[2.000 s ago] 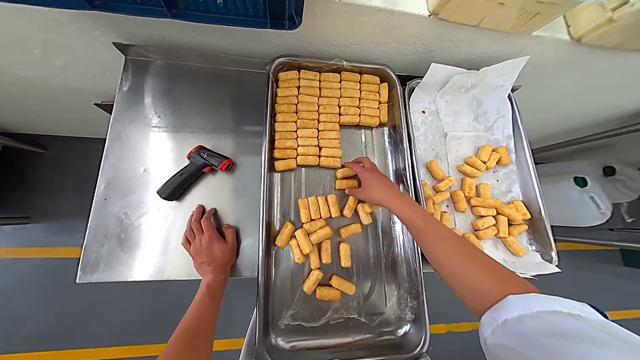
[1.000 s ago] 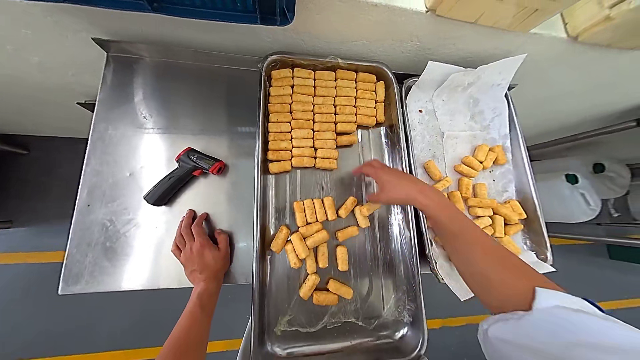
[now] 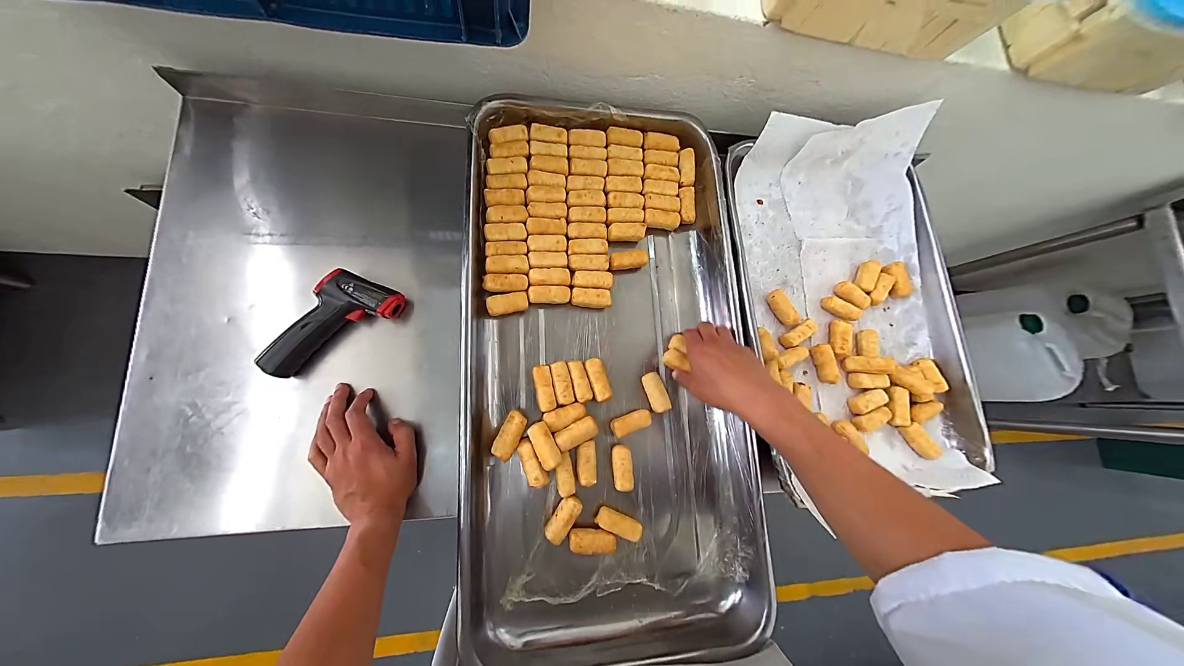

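My right hand (image 3: 721, 367) is at the right side of a deep steel tray (image 3: 476, 555), its fingers closed on fried snack rolls (image 3: 677, 351), at least two. Short golden rolls (image 3: 548, 225) lie packed in tidy columns at the tray's far end. Nearer me, more rolls (image 3: 575, 432) lie loose on the plastic film lining the tray. My left hand (image 3: 363, 458) rests on the steel table (image 3: 213, 444) left of the tray, fingers apart and holding nothing. Just beyond it lies a black and red infrared thermometer gun (image 3: 324, 319).
To the right, a second steel tray (image 3: 962, 388) lined with white paper (image 3: 856, 194) holds a loose pile of rolls (image 3: 869, 379). A blue plastic crate (image 3: 398, 18) is at the upper left, and white jugs with green caps (image 3: 1017, 347) stand beyond the right tray.
My right hand has moved from the packed columns down and right to the tray's side and taken hold of rolls. A roll it held earlier now lies in a column. My left hand stays on the table.
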